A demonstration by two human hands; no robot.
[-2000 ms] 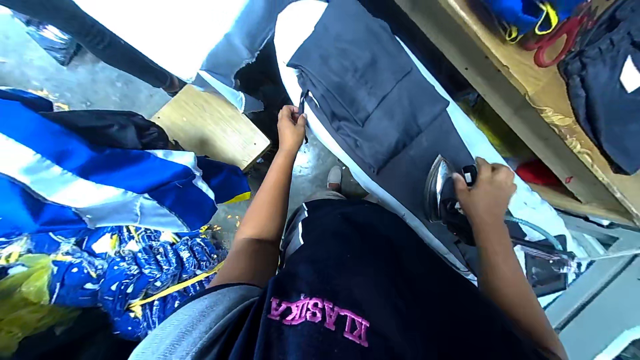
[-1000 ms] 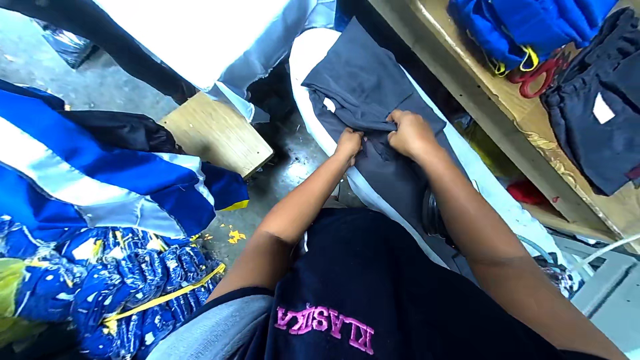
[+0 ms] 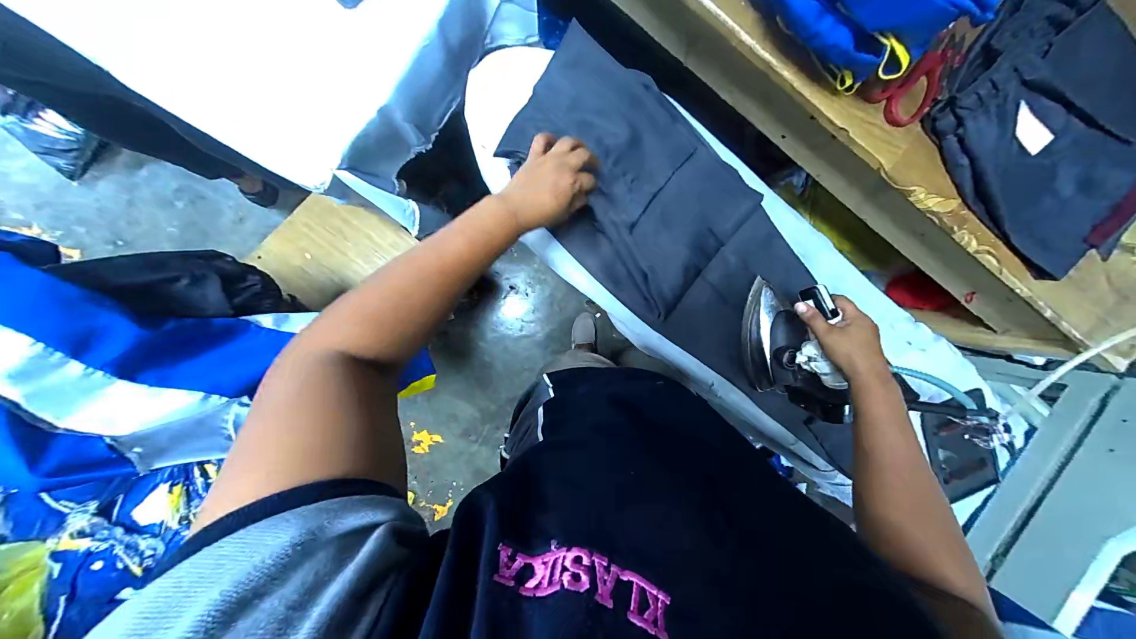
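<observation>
Dark grey trousers or similar cloth (image 3: 701, 240) lie along a narrow ironing board with a white cover (image 3: 501, 89). My left hand (image 3: 552, 180) rests on the upper left part of the cloth, fingers curled down on it; whether they pinch the fabric is hard to see. On the right, my right hand (image 3: 843, 337) grips the handle of a steam iron (image 3: 777, 346). The iron is tipped, its metal soleplate partly showing to the left, over the lower part of the cloth. A hose and a cable trail from it to the right.
A wooden table (image 3: 887, 177) along the right bears red-handled scissors (image 3: 919, 89), folded dark shorts (image 3: 1047, 133) and blue garments (image 3: 870, 35). Blue and white cloth (image 3: 133, 346) is piled at left beside a wooden board (image 3: 337, 248). White fabric (image 3: 240, 71) covers the upper left.
One second ago both hands held the cloth near its middle. My right hand has since gone back to the iron, and my left hand has moved up the board. The cloth's upper part lies flatter.
</observation>
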